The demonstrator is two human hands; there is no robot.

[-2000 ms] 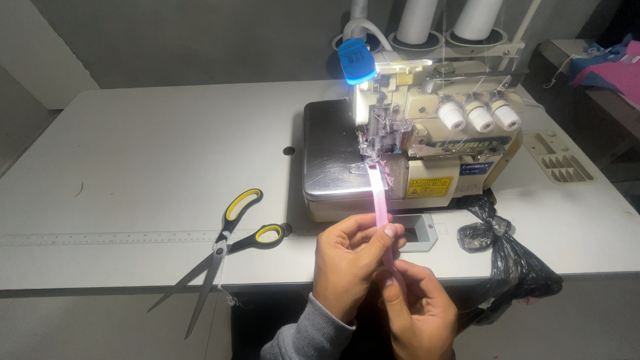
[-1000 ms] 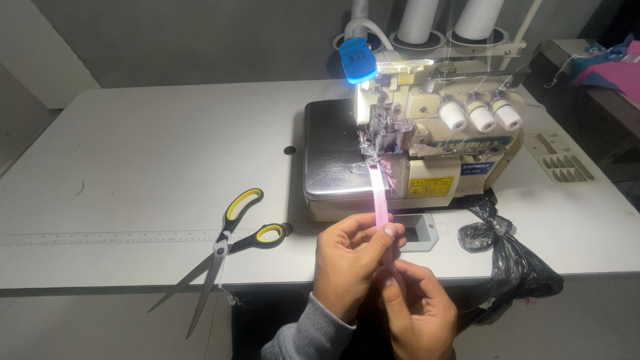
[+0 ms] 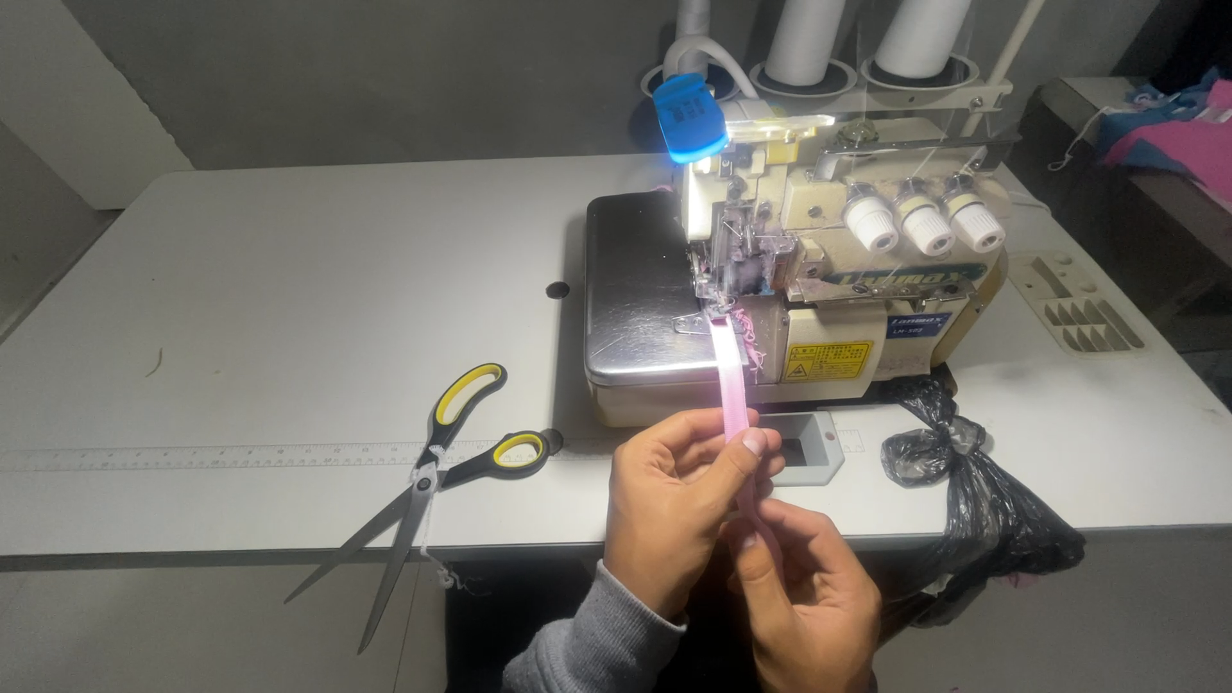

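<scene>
A narrow pink fabric strip (image 3: 731, 385) runs from the needle area of a Lanmax overlock sewing machine (image 3: 828, 269) down toward me. My left hand (image 3: 679, 500) pinches the strip between thumb and fingers, just in front of the machine's metal plate (image 3: 640, 289). Below and to the right, my right hand (image 3: 804, 587) holds the lower part of the strip, its end hidden in the fingers. Pink thread scraps (image 3: 749, 346) lie beside the presser foot. A blue lamp (image 3: 691, 120) lights the needle area.
Scissors with black and yellow handles (image 3: 423, 481) lie spread at the table's front edge, blades overhanging. A clear ruler (image 3: 241, 456) lies along that edge. A knotted black plastic bag (image 3: 1001, 510) hangs at the right. White thread cones (image 3: 808, 43) stand behind the machine; pink and blue fabric (image 3: 1179, 135) lies far right.
</scene>
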